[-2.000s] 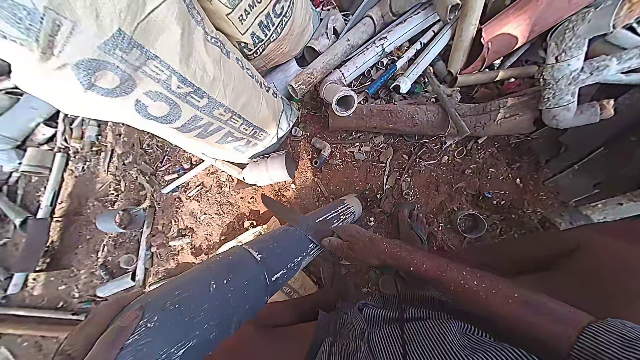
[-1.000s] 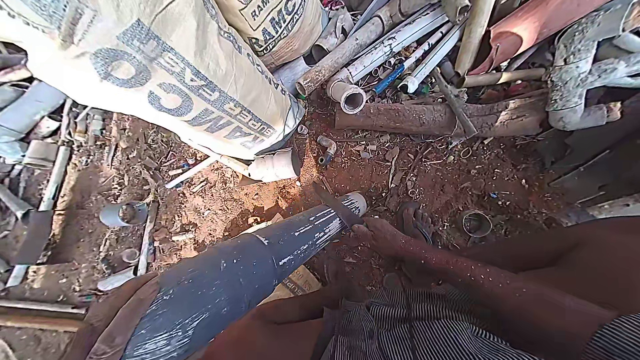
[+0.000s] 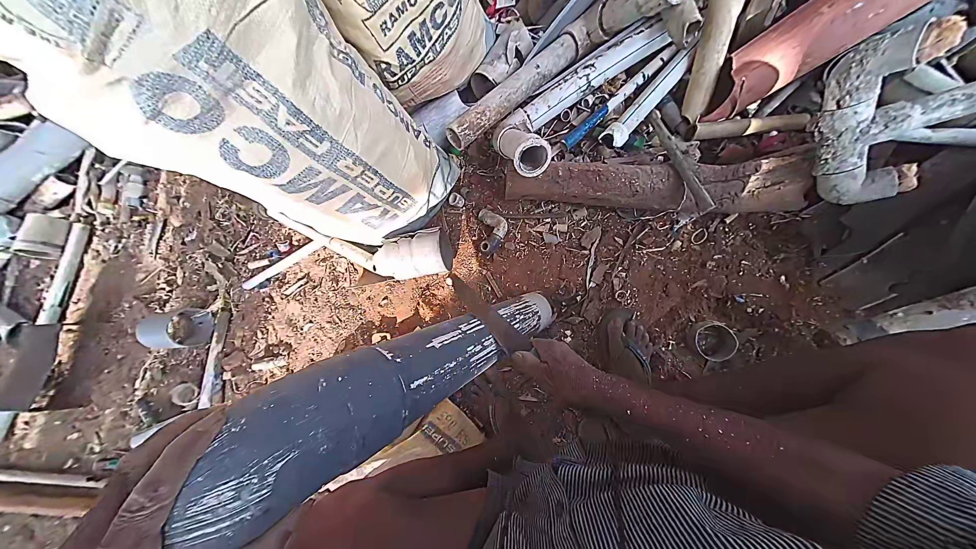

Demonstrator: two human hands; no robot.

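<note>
A grey plastic pipe (image 3: 335, 404) with white scraped streaks lies slanting over my lap, its narrower pale end pointing away from me. My right hand (image 3: 553, 370) grips the near end of a dark flat blade (image 3: 488, 316), which rests across the pipe close to that narrow end; its handle is hidden in my fingers. At the lower left, a brown shape lies along the wide part of the pipe, and whether it is my left hand or arm or cloth cannot be told. No fingers of my left hand can be made out.
Large woven sacks (image 3: 305, 130) stand at the upper left. Old pipes (image 3: 587, 69) are heaped at the top, beside a brown log-like piece (image 3: 610, 185). A white pipe fitting (image 3: 414, 255) and an elbow (image 3: 494, 229) lie on the soil. A ring (image 3: 715, 341) sits near my foot (image 3: 625, 343).
My right hand and the blade have shifted a little along and across the narrow end of the pipe. The pipe stays in much the same place.
</note>
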